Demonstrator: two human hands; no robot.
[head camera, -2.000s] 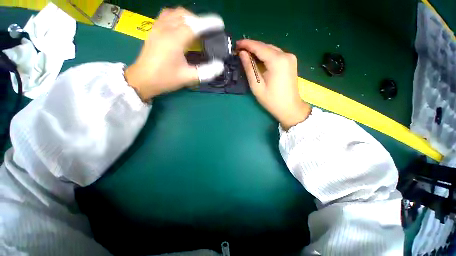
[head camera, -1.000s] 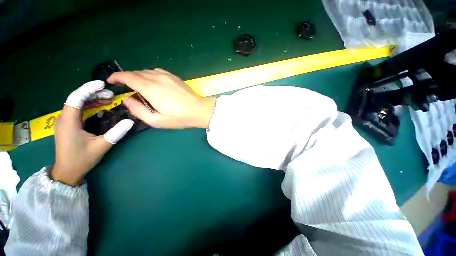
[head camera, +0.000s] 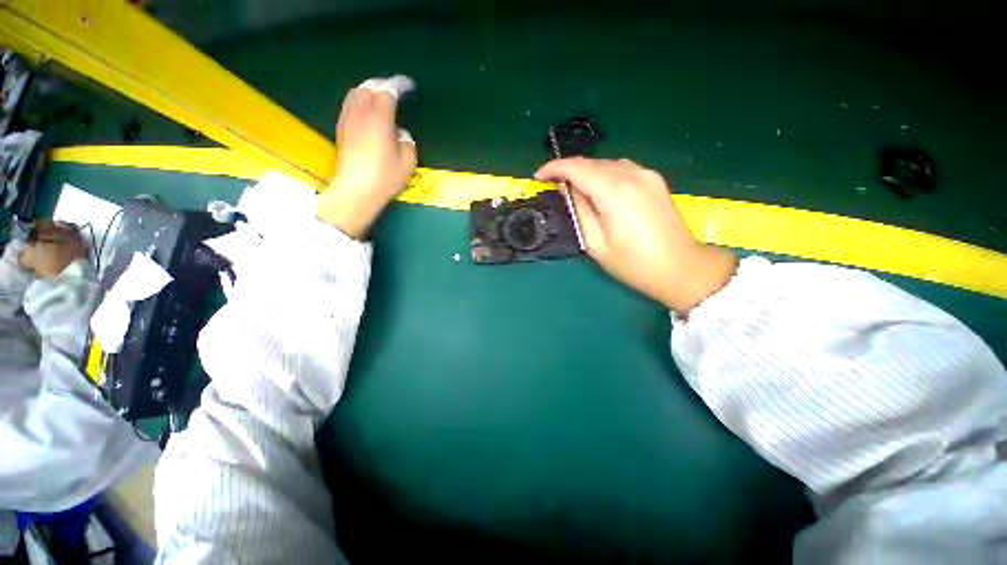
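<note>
A flat black fixture (head camera: 527, 228) with a round ring in its middle lies on the green bench against the yellow edge strip. My left hand (head camera: 373, 160), with white finger cots, reaches over the strip at the belt, left of the fixture. Its fingertips are blurred, and I cannot tell if they hold anything. My right hand (head camera: 640, 232) is at the fixture's right end and holds a thin stick-like tool (head camera: 573, 212) between its fingers. A round black part (head camera: 576, 136) lies on the belt just beyond the strip, above the fixture.
Another round black part (head camera: 908, 171) lies on the belt at the right. A yellow upright (head camera: 210, 88) crosses the upper left. A black box (head camera: 155, 320) with cables and white wipes (head camera: 133, 298) stands at the left, beside another person's hand (head camera: 52, 249) and white sleeve.
The view has swung left, bringing the black box and the other person into sight. My left hand has left the fixture and moved out toward the belt. My right hand still holds the tool.
</note>
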